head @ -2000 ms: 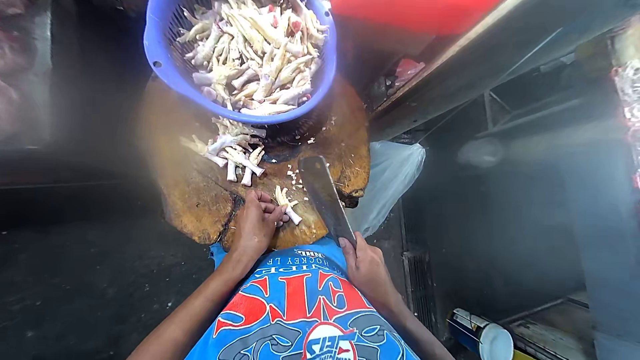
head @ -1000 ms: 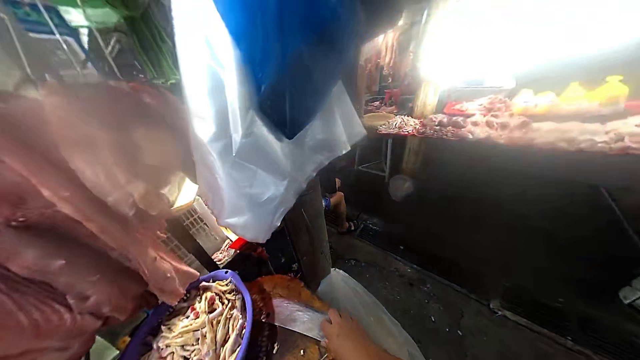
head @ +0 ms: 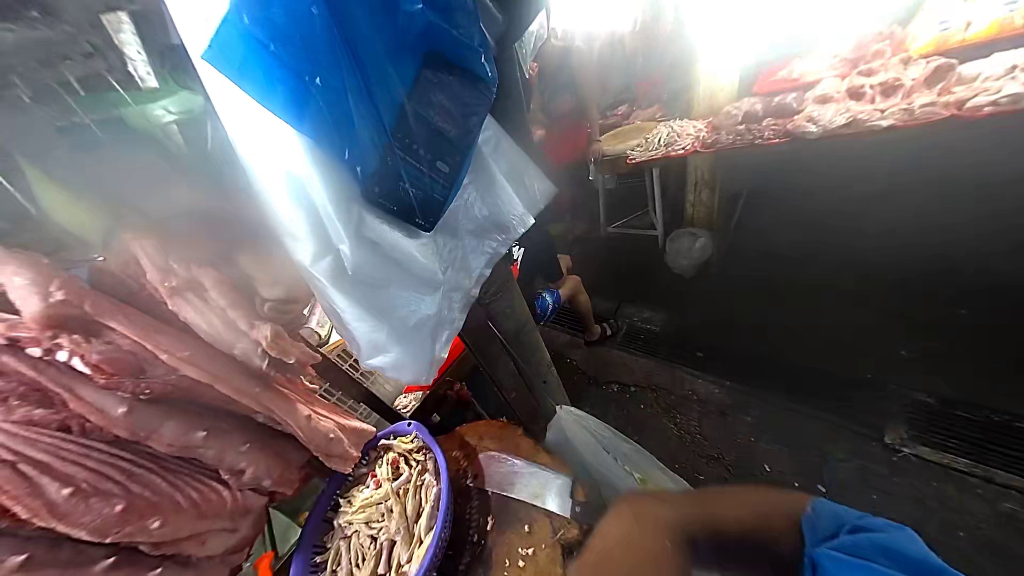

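Note:
A bent, blurred bare arm reaches in from the lower right under a blue sleeve [head: 864,540]. I cannot make out a hand at its end, which the bottom edge cuts off. Just left of the arm, a broad metal cleaver blade [head: 526,483] lies over a round wooden chopping block [head: 500,436]; its handle does not show. Small pale scraps [head: 524,550] lie on the wood. A purple plastic basket [head: 442,488] full of chicken feet [head: 388,508] stands at the block's left. My left hand is out of sight.
Large cuts of raw meat [head: 152,416] fill the left side. White plastic [head: 392,280] and blue plastic [head: 336,88] bags hang in front. A seated person's leg [head: 580,300] shows beyond a dark post [head: 520,344]. Across the floor, a stall table [head: 776,144] holds meat.
The view has swung up from the block. Two seconds ago my left hand was by a chicken foot and my right hand held the cleaver; neither hand can be made out now.

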